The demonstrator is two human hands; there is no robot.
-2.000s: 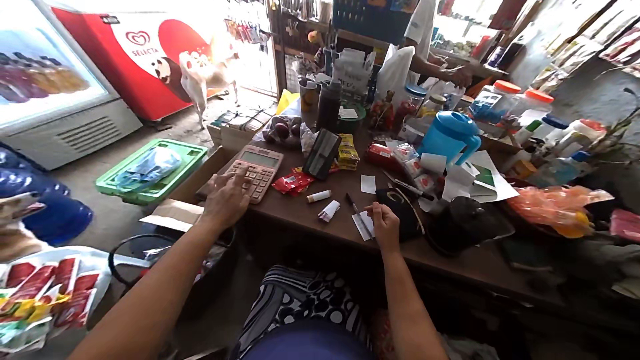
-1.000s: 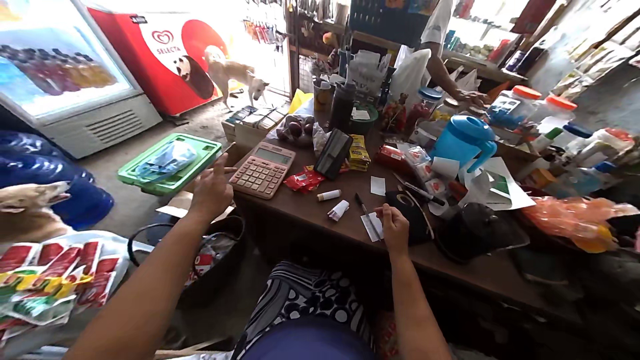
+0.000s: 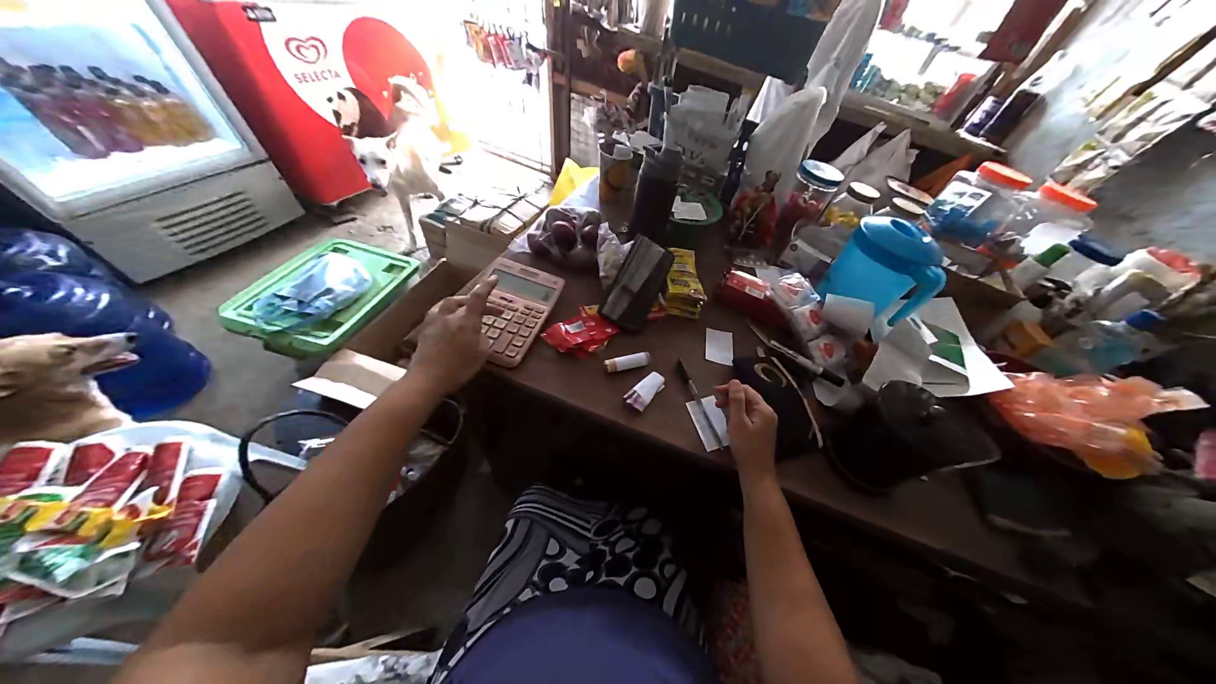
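My left hand [image 3: 454, 337] is over the left side of a pink desktop calculator [image 3: 518, 313], fingers apart, one finger extended near its upper keys by the display. My right hand [image 3: 749, 418] rests at the table's front edge, fingers curled, beside a small white paper slip [image 3: 707, 424] with a pen [image 3: 691, 382] lying across it; whether it grips anything is unclear. Left of the slip lie a crumpled white paper [image 3: 645, 390] and a small white tube [image 3: 627, 362]. Another slip [image 3: 719, 347] lies behind. Red sachets [image 3: 580, 330] and a dark long case [image 3: 636, 283] sit right of the calculator.
A blue pitcher [image 3: 879, 261], lidded jars [image 3: 997, 190] and a black pouch [image 3: 774, 399] stand or lie on the right. Left are a green-lidded bin [image 3: 318, 294], a black basket [image 3: 432, 456] and sachets on a white surface [image 3: 223, 446]. One dog [image 3: 57, 375] is at left, another [image 3: 408, 152] behind.
My left hand has shifted onto the calculator from its left edge, a finger now reaching toward its top. My right hand stays by the slip. The co-worker's arm at the back is out of view.
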